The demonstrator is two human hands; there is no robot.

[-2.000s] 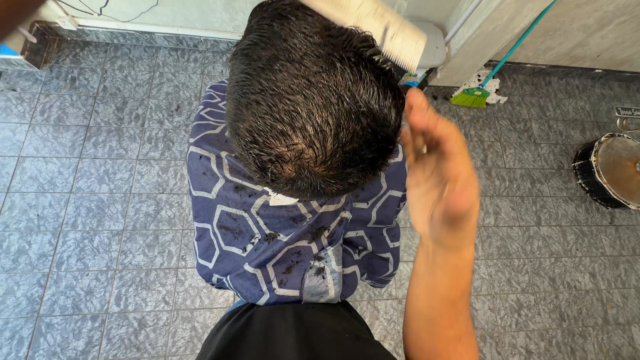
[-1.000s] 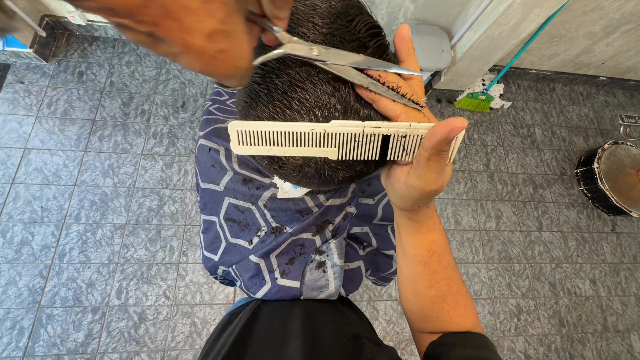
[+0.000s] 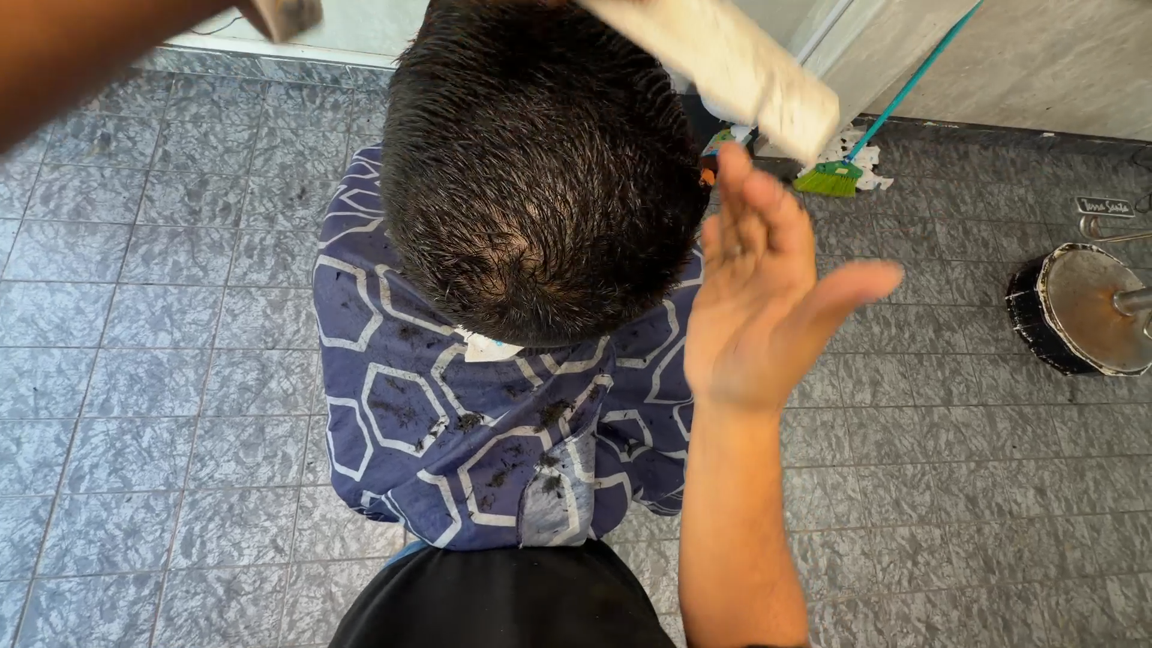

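From the upper left corner my left forearm (image 3: 81, 63) reaches across, blurred; most of my left hand is past the top edge. A pale comb (image 3: 738, 72), blurred by motion, slants down from the top edge, its upper end hidden, held on my left hand's side. My right hand (image 3: 751, 288) is raised, palm toward me, fingers apart and empty, just below the comb's end and right of the seated person's head. Short, damp-looking dark hair (image 3: 540, 180) covers that head. A blue cape (image 3: 405, 414) with white hexagons bears loose hair clippings. White paper (image 3: 490, 349) shows at the neck.
Behind on the right, a green-bristled broom (image 3: 830, 178) with a teal handle leans near the wall. A round metal-topped base (image 3: 1089, 306) stands at the far right. Grey tiles (image 3: 180, 378) cover the floor around the seated person. My black-clothed torso (image 3: 504, 603) is close behind the cape.
One second ago my right hand held the comb beside the scissors in my left hand; now it is open and the comb is up by the top edge. The scissors have left the view.
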